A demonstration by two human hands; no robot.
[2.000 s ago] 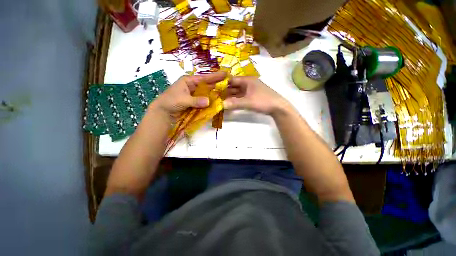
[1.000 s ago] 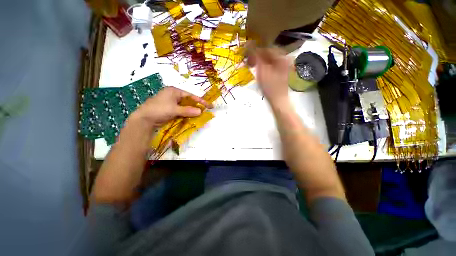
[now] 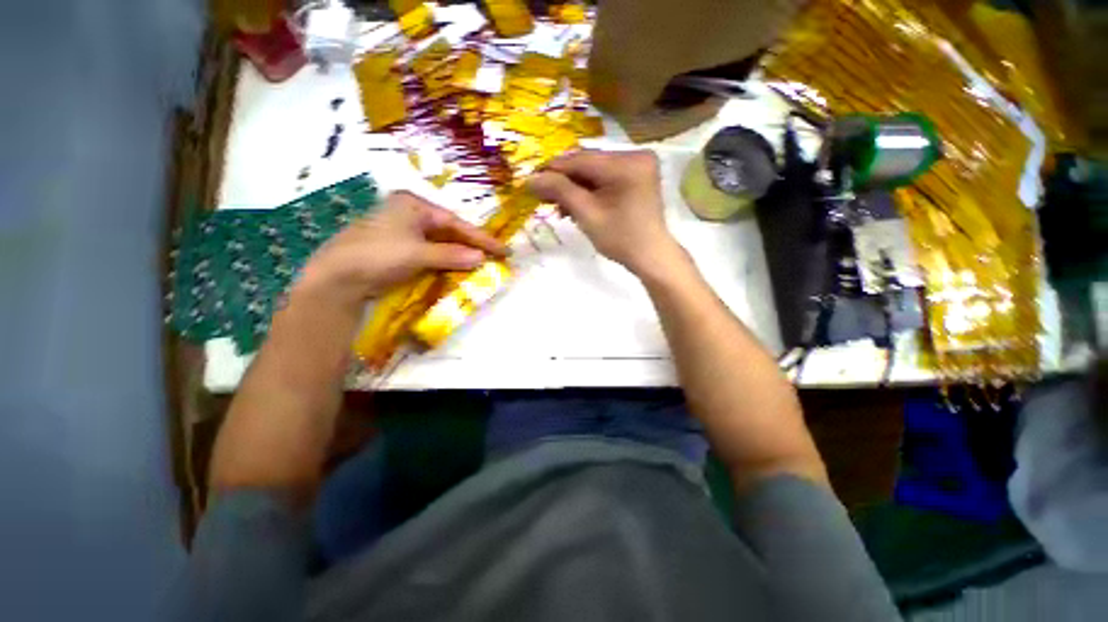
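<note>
My left hand is closed on a bundle of amber film pieces with dark lead wires, held over the bench near its front edge. My right hand is to the right and a little farther back, fingertips pinched together at the near edge of the pile. An amber strip lies between the two hands; whether my right fingers hold it is blurred. The pile of small amber pieces with dark red lead wires and white patches lies behind my hands.
Green circuit board panels lie at left. A round tin, a black soldering stand and a green-ended solder spool stand at right, beside large amber sheets. A brown cardboard box stands at the back. A red bottle is at back left.
My right hand first went back toward the box, then came forward to the pile's near edge. My left hand moved left with the bundle. The whole view has shifted slightly.
</note>
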